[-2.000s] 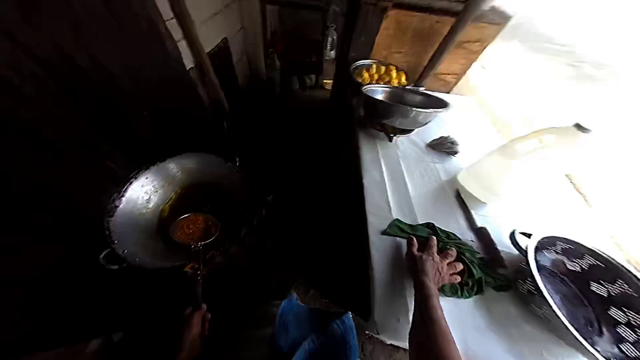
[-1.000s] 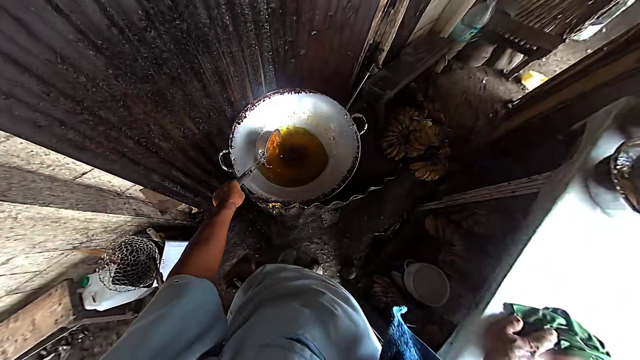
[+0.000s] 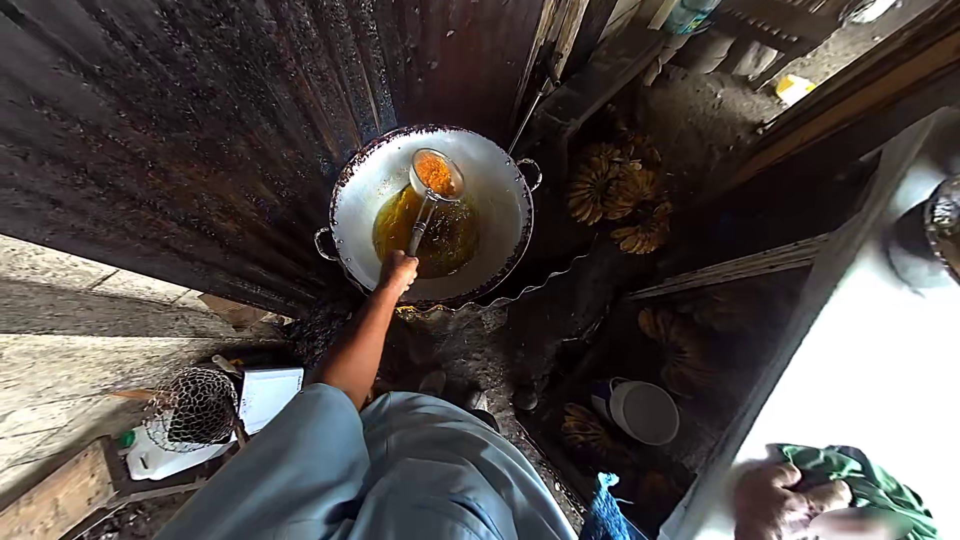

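My left hand (image 3: 400, 271) is closed around the handle of a round strainer ladle (image 3: 437, 176). Orange bits lie in the ladle, which is above the oil (image 3: 427, 232) in a large two-handled metal wok (image 3: 499, 195). At the lower right, my right hand (image 3: 784, 499) rests on a dark green cloth (image 3: 862, 476) on the white counter (image 3: 795, 405). Its fingers are partly bent against the cloth; whether they grip it cannot be told.
A dark corrugated metal sheet (image 3: 187, 135) stands behind the wok. Banana bunches (image 3: 619, 187) lie to its right, with a white bucket (image 3: 651, 412) lower down. At the lower left are a wire basket (image 3: 191, 409) and a plastic jug (image 3: 161, 457). A metal pan (image 3: 946, 225) stands on the counter.
The view has swung from the counter to the wok. Since one second ago, the ladle has moved from the wok's left side toward its upper middle. My right hand stays on the cloth.
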